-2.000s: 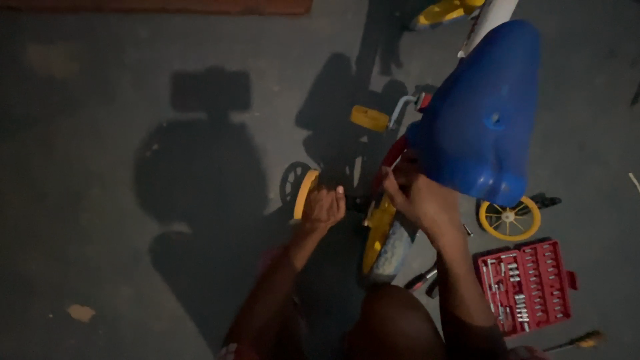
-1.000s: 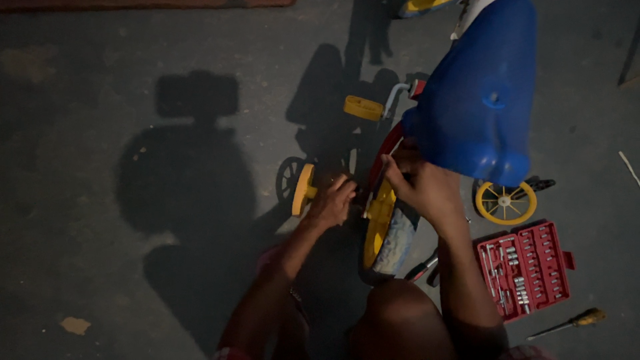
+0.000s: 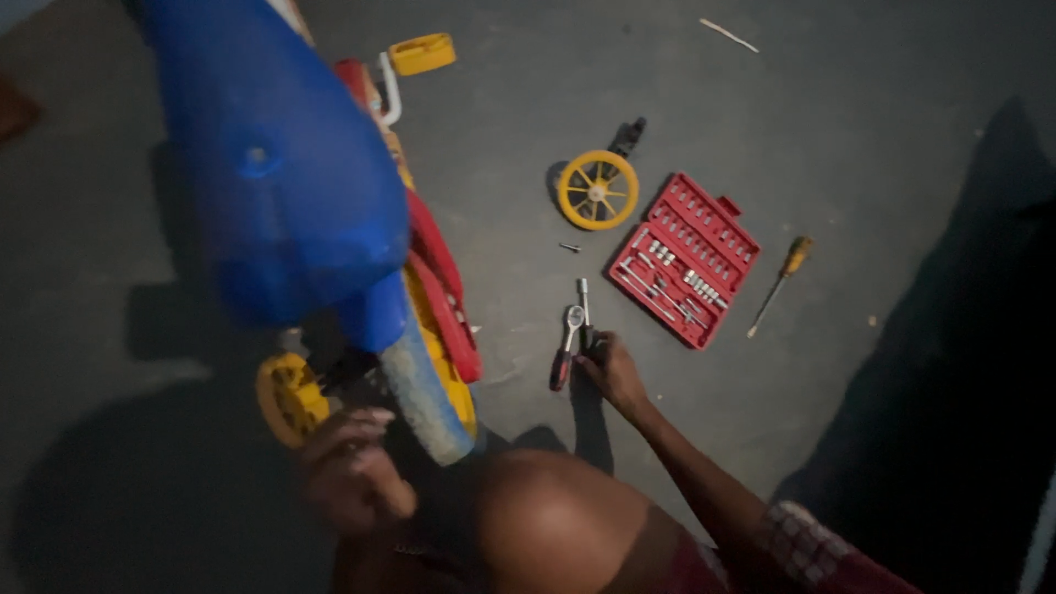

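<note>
My right hand (image 3: 609,367) is on the floor at the dark handle of a socket driver (image 3: 585,305), its fingers at the handle's lower end. Beside it lies a ratchet wrench (image 3: 568,346) with a red and black grip. My left hand (image 3: 359,470), blurred, is near the rear of a child's bicycle, below a yellow training wheel (image 3: 290,400); whether it touches anything is unclear. The bicycle has a blue plastic seat (image 3: 280,165), a red chain guard (image 3: 441,280), a yellow pedal (image 3: 422,54) and a rear wheel with a worn blue-and-white tyre (image 3: 425,404).
A loose yellow training wheel (image 3: 598,190) with a black bracket lies right of the bicycle, a small bolt (image 3: 570,247) below it. An open red socket set case (image 3: 701,334) and a yellow-handled screwdriver (image 3: 780,285) are farther right. A thin pale stick (image 3: 729,35) lies at the top.
My right hand has left the bicycle's rear wheel for the tools on the floor at the right. My left hand remains near the fitted training wheel. The view has swung right.
</note>
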